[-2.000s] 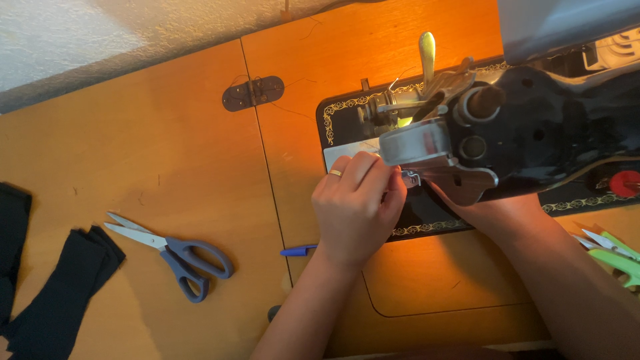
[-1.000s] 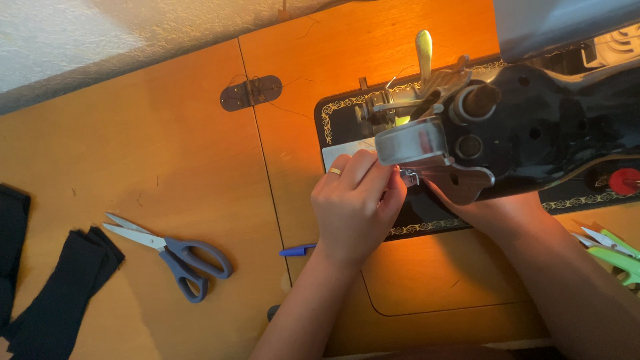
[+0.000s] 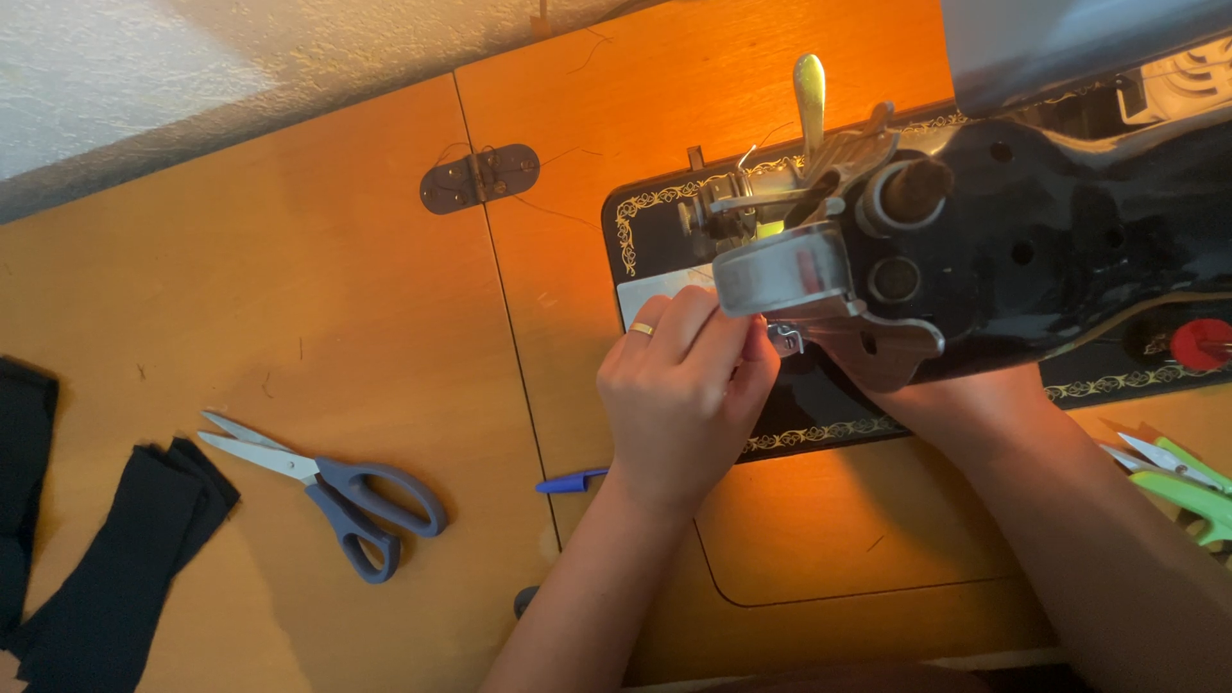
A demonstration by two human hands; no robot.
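A black sewing machine point(image 3: 1020, 231) with gold trim on its bed point(image 3: 828, 433) fills the right side. My left hand point(image 3: 683, 385), with a ring on one finger, is at the needle area beside the metal presser foot point(image 3: 787, 339). Its fingers are bent, and the machine's head covers their tips, so what they hold is hidden. My right hand point(image 3: 962, 409) reaches under the machine's arm from the near side; its fingers are out of sight behind the head. A silvery metal cover point(image 3: 784, 269) stands just above my left fingertips.
Grey-handled scissors point(image 3: 327, 491) lie left on the wooden table point(image 3: 356, 289), near black fabric pieces point(image 3: 125, 568). A blue pen cap point(image 3: 571, 481) is beside my left forearm. Green-handled snips point(image 3: 1184, 491) lie at the right. A metal hinge point(image 3: 479, 178) and textured wall point(image 3: 241, 67) are farther back.
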